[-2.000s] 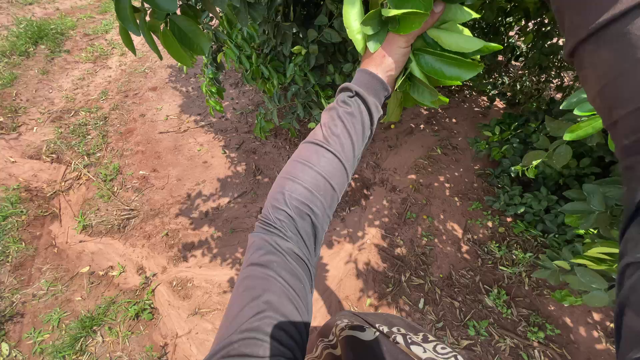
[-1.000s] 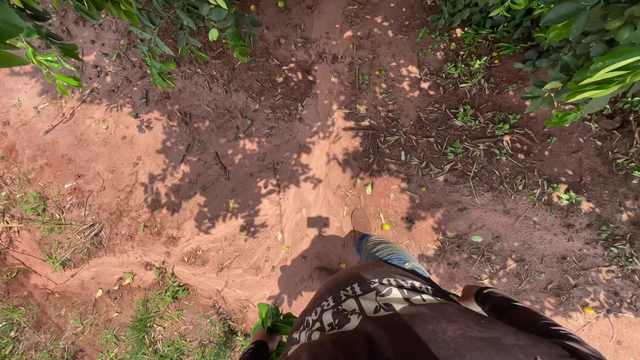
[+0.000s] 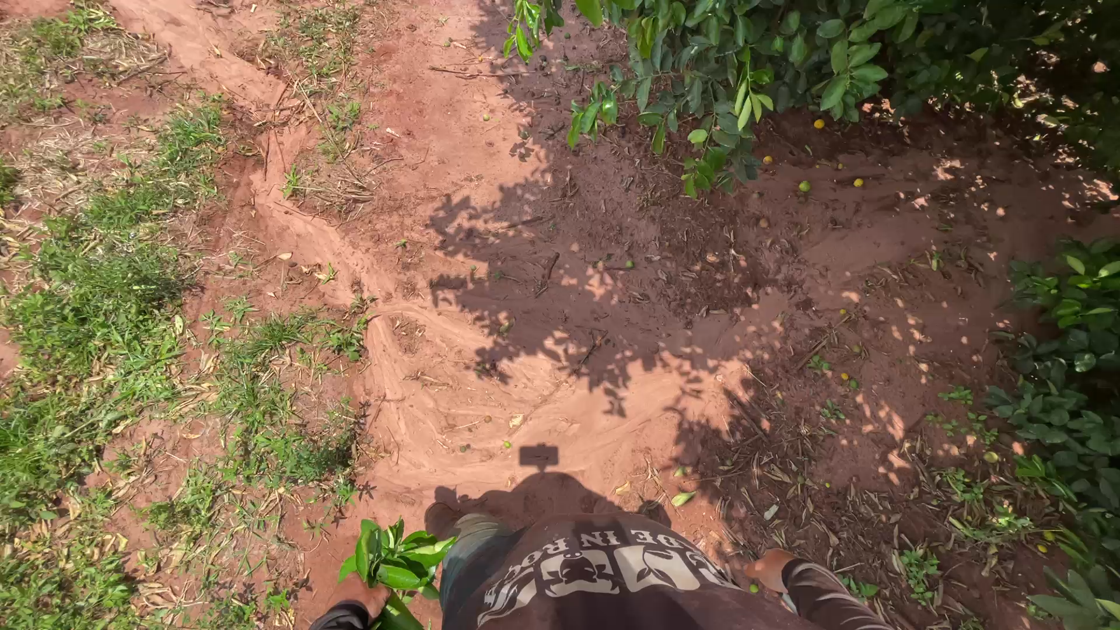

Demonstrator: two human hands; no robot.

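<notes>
Low at the left of the view, my left hand (image 3: pixel 360 595) is closed around a bunch of broad green leaves (image 3: pixel 401 558), held beside my leg. My right hand (image 3: pixel 770 570) hangs at the other side of my dark printed shirt (image 3: pixel 612 569), partly hidden by sleeve and body. Whether its fingers are closed or hold anything does not show. Over the red soil at the upper right reach the leafy branches of a fruit tree (image 3: pixel 726 87).
Small yellow and green fruits (image 3: pixel 804 186) lie scattered on shaded soil. Another leafy bush (image 3: pixel 1072 376) borders the right edge. Grass and weeds (image 3: pixel 105 297) grow along the left. A shallow washed channel (image 3: pixel 306 227) runs through the red earth.
Two seconds ago a hand was up among the leaves at the tree; now both hands are low beside my body. The view has swung across the ground.
</notes>
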